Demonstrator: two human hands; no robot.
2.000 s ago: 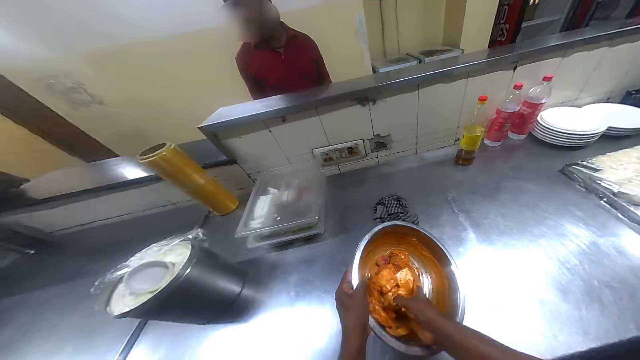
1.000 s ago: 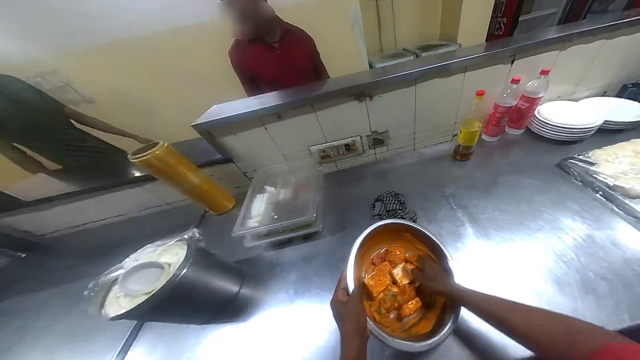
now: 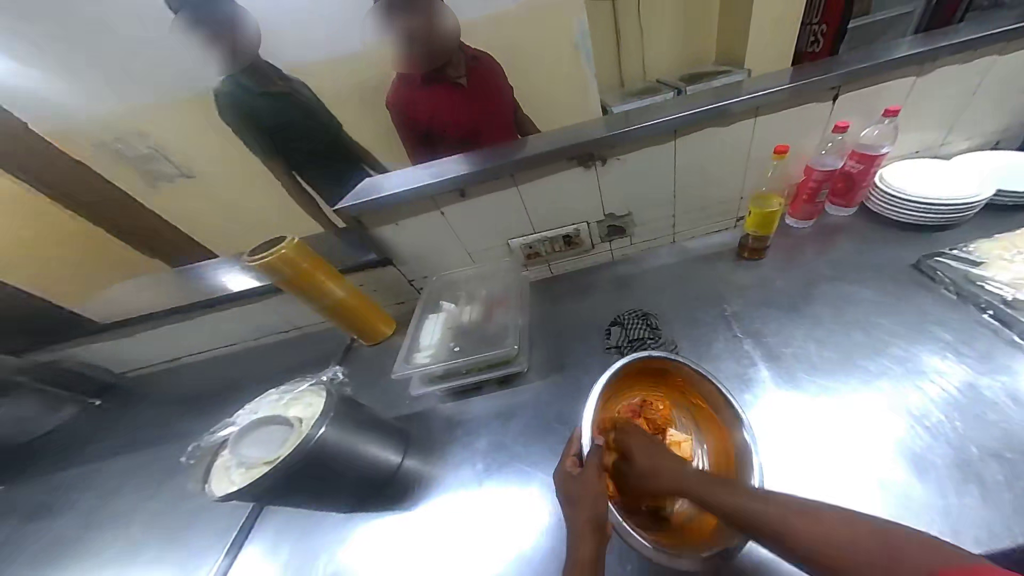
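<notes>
A round stainless steel bowl [image 3: 724, 400] stands on the metal counter near the bottom of the view. It holds chunks of food [image 3: 678, 442] coated in orange sauce, and sauce is smeared on its inner wall. My left hand [image 3: 582, 488] grips the bowl's left rim. Inside the bowl, my right hand [image 3: 644, 464] is down in the coated chunks with its fingers curled and partly hidden; whether it grips a piece cannot be told. A checkered black and white cloth [image 3: 638, 332] lies just behind the bowl.
Left stand a dark bucket [image 3: 356, 456] of white contents under plastic film, lidded clear containers [image 3: 468, 320] and a yellow film roll [image 3: 324, 292]. An oil bottle [image 3: 764, 212], two red-labelled bottles [image 3: 816, 180] and stacked white plates [image 3: 928, 192] stand right. Two people [image 3: 460, 104] are beyond the ledge.
My right hand has moved from the bowl's right side to its left side, near my left hand. The person in dark green, at the far left one second ago, now stands beside the person in red.
</notes>
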